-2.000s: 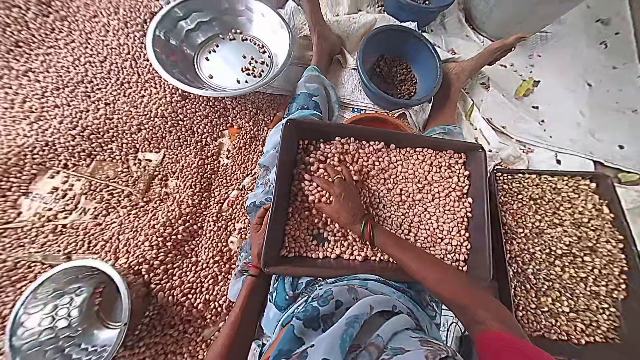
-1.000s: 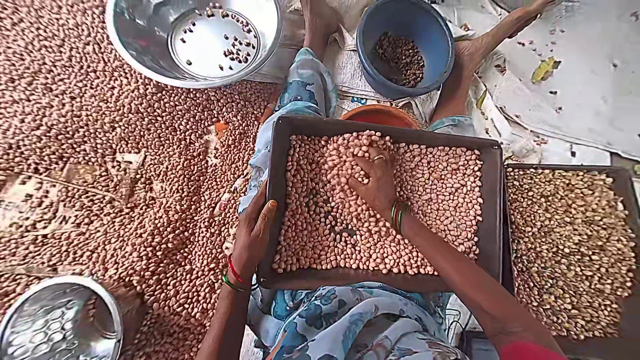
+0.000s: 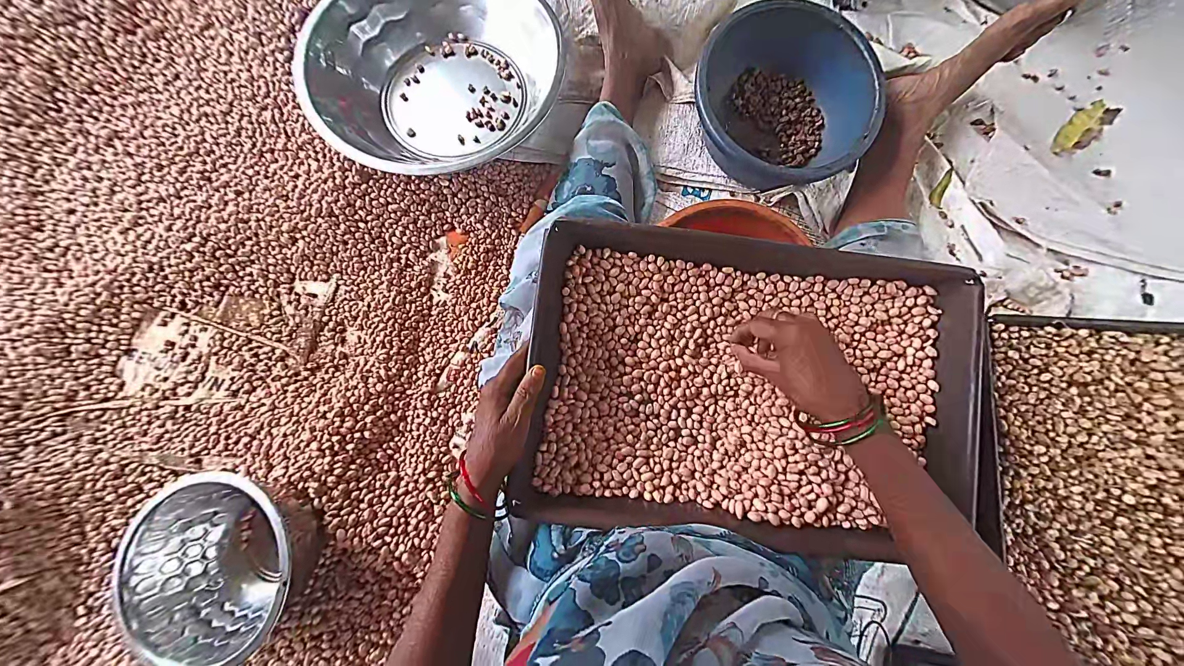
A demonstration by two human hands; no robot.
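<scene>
A dark rectangular tray [image 3: 957, 388] rests across my lap, holding a layer of pinkish-brown nuts or beans [image 3: 647, 370]. My left hand [image 3: 507, 416] grips the tray's left side, thumb up along the rim and the other fingers partly hidden. Over the right half of the nuts is my right hand [image 3: 800, 361], its fingers curled with thumb and forefinger close together; whether something small is pinched there cannot be told. Both wrists wear red and green bangles.
Loose nuts [image 3: 231, 222] cover the floor at left, with a tipped steel vessel [image 3: 199, 573] on them. Beyond my legs are a steel basin [image 3: 324, 102], a blue tub [image 3: 865, 92] with dark pieces, and an orange container [image 3: 731, 217]. A second filled tray [image 3: 1082, 324] sits at right.
My right hand has moved right across the tray, out of the nuts it was pushed into. The nuts lie more evenly spread than one second ago. My left hand remains at the left side.
</scene>
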